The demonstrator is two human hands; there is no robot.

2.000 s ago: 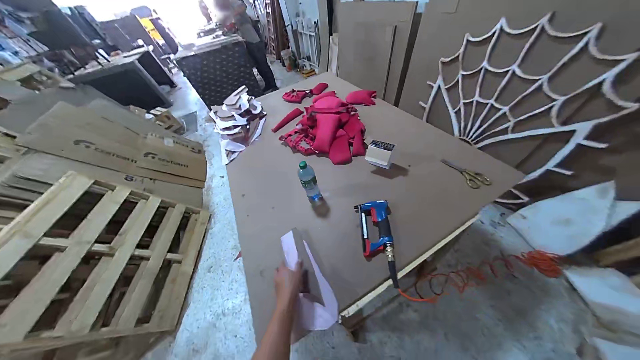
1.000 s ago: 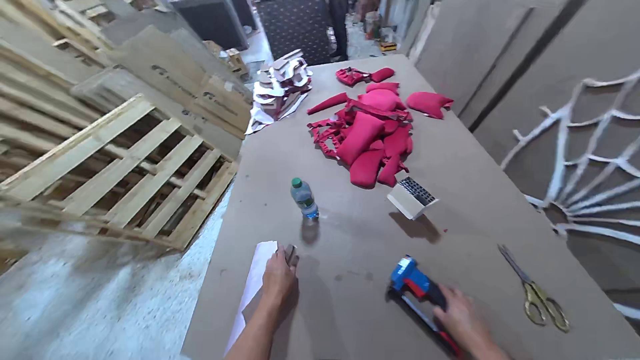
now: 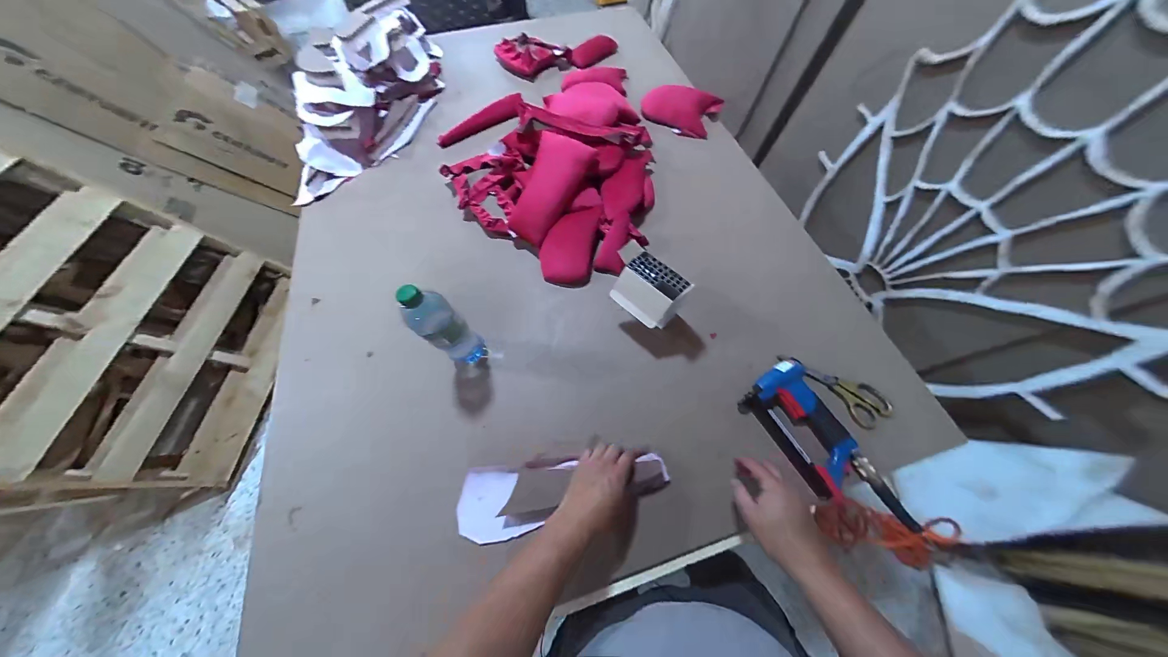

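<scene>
My left hand (image 3: 598, 484) rests on a brown board piece with white fabric (image 3: 488, 511) under it, near the table's front edge; its hidden fingertips leave the grip unclear. My right hand (image 3: 771, 502) is beside the blue pneumatic staple gun (image 3: 808, 411), fingers apart and holding nothing. The staple gun lies at the right, over part of the yellow-handled scissors (image 3: 862, 401). A green-capped plastic bottle (image 3: 443, 324) stands at the left. A white box of staples (image 3: 652, 290) is right of centre, in front of a pile of red padded fabric pieces (image 3: 575, 182).
White and brown scraps (image 3: 360, 91) are heaped at the table's far left corner. Wooden pallets (image 3: 119, 338) and cardboard boxes (image 3: 155, 119) stand left of the table (image 3: 365, 547). A white web-shaped frame (image 3: 1004, 192) is at the right. An orange coiled air hose (image 3: 899, 534) hangs off the right edge.
The white piece has turned from lengthwise to crosswise under my left hand. My right hand, at the staple gun one second ago, is off it. The gun is now over the scissors.
</scene>
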